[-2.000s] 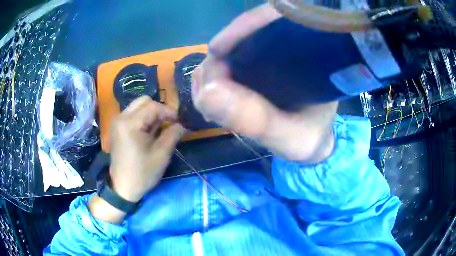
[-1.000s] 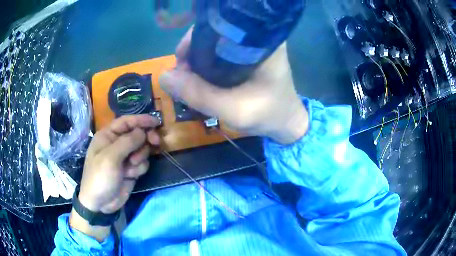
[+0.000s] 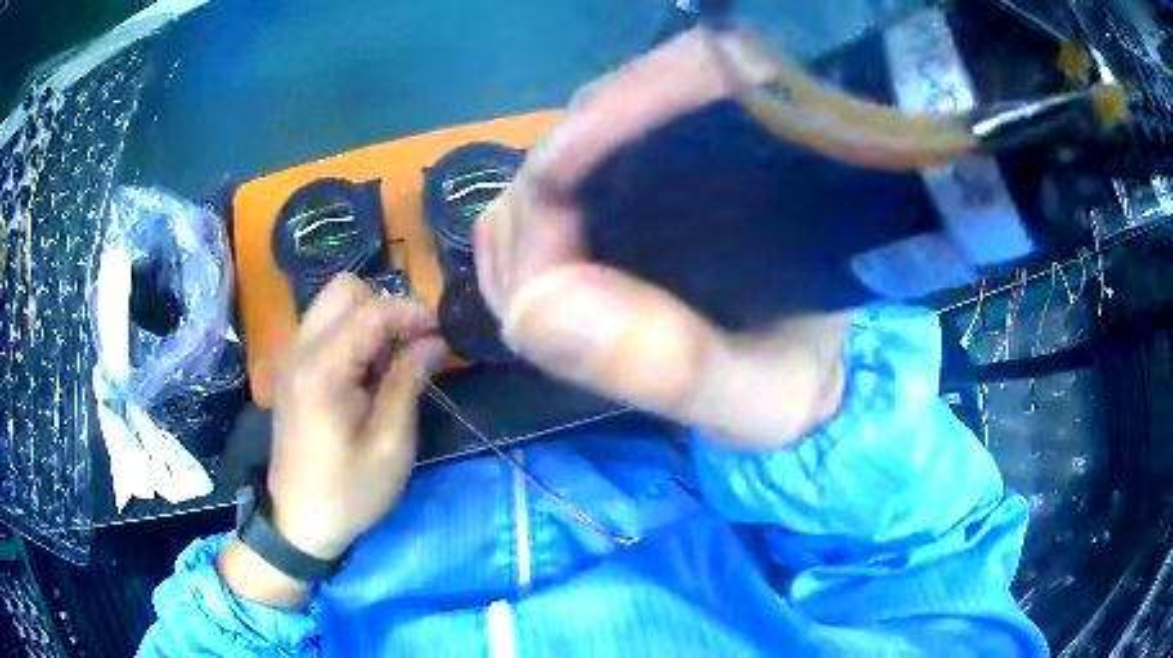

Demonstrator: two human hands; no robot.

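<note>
The orange fixture (image 3: 264, 289) lies in front of me with a round black module (image 3: 324, 229) at its left and another round black module (image 3: 470, 193) beside it. My left hand (image 3: 360, 379) pinches a thin lead wire (image 3: 495, 447) at the lower edge of the left module; the wire trails down over my clothing. The fingertips hide the wire's end. My right hand (image 3: 630, 321) grips the thick dark electric screwdriver (image 3: 746, 193), tilted and close to the camera. The screwdriver's bit cannot be made out. The right hand and tool cover the fixture's right part.
A crumpled clear plastic bag (image 3: 193, 289) and white paper (image 3: 154, 463) lie left of the fixture. A clear blister tray (image 3: 52, 296) is at the far left. Trays with trailing wires (image 3: 1016, 296) are at the right, partly behind the screwdriver. A green surface (image 3: 347, 77) lies beyond.
Since one second ago, the screwdriver has tilted over to the right, uncovering the second module. The left hand has moved slightly right and still pinches the wire. The silver part seen below the right hand is now hidden.
</note>
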